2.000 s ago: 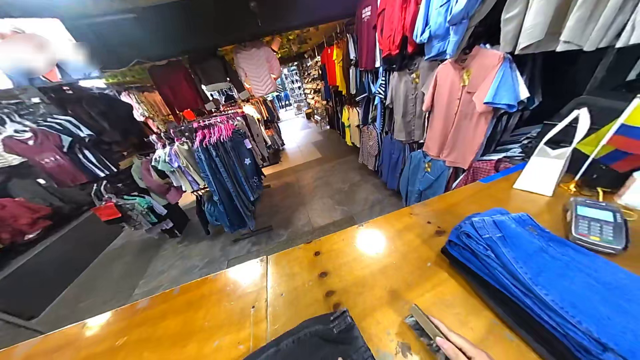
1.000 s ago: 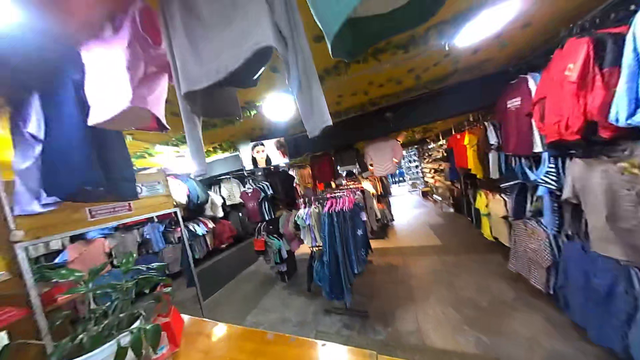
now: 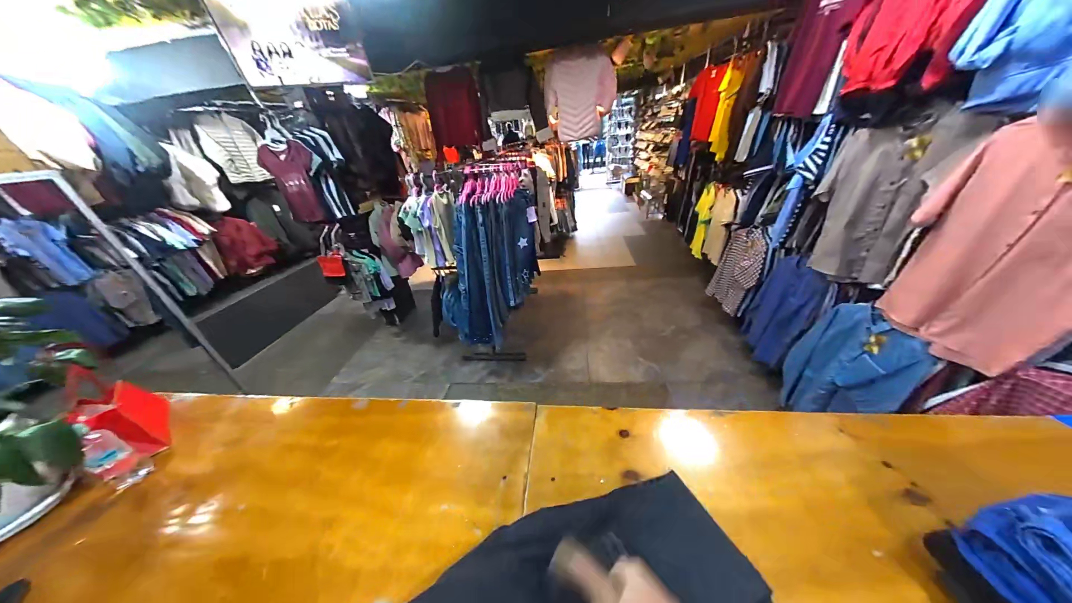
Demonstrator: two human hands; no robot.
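A folded black garment [image 3: 603,536] lies on the varnished wooden counter [image 3: 335,469], its near part cut off by the lower edge of the view. Over its middle is my right hand [image 3: 620,578], blurred, fingers pointing up and left. Whether it grips the cloth or a small object cannot be told. My left hand is out of view. A stack of folded blue jeans [image 3: 1022,536] rests on the counter at the right, with dark cloth under it.
A red paper bag [image 3: 134,419] and a potted plant [image 3: 42,444] stand at the counter's left end. Beyond the counter are a rack of jeans on pink hangers [image 3: 494,251], a tiled floor [image 3: 620,327] and clothes hanging along both sides.
The view swung up and left, then back down. Two seconds ago my right hand was beside the black garment, at a flat brownish object; now it is over the garment.
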